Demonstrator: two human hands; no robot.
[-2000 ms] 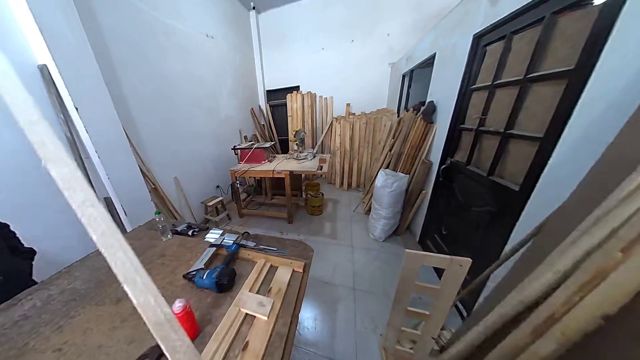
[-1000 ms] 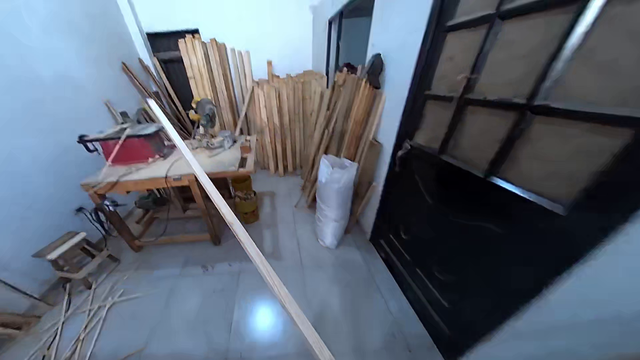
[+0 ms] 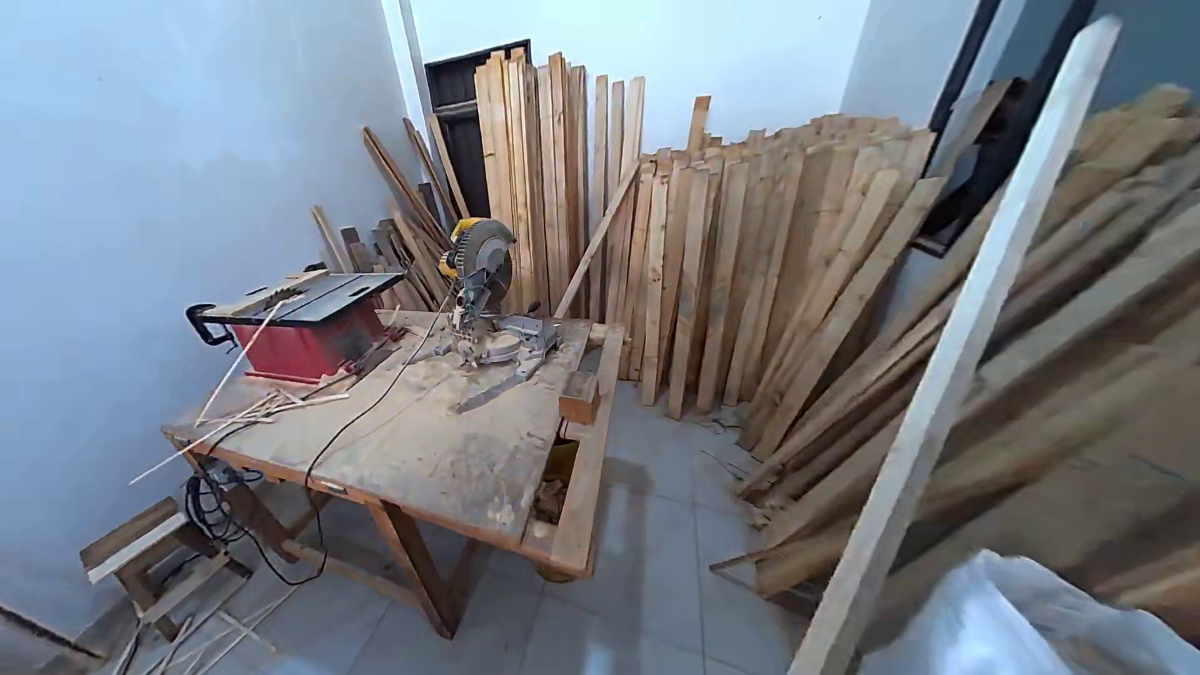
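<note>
Neither of my hands shows in the head view. A long, pale squared wooden strip (image 3: 956, 356) slants up from the bottom edge to the upper right, close to the camera; what holds it is out of frame. Ahead stands a wooden workbench (image 3: 441, 441) dusted with sawdust. On it are a yellow and grey miter saw (image 3: 483, 281) with its blade raised, and a red table saw (image 3: 309, 333) with a dark top at the left. Thin offcut strips (image 3: 272, 408) lie beside the table saw.
Many boards (image 3: 731, 272) lean against the back wall, and more lumber (image 3: 1050, 375) leans at the right. A white sack (image 3: 994, 623) sits at the lower right. A small wooden stool (image 3: 155, 553), a coiled cable (image 3: 216, 511) and scrap strips (image 3: 220, 628) are at the lower left.
The view has moved forward to the workbench and leaning boards. The long strip, which leaned to the left in the earlier frames, now slants to the upper right.
</note>
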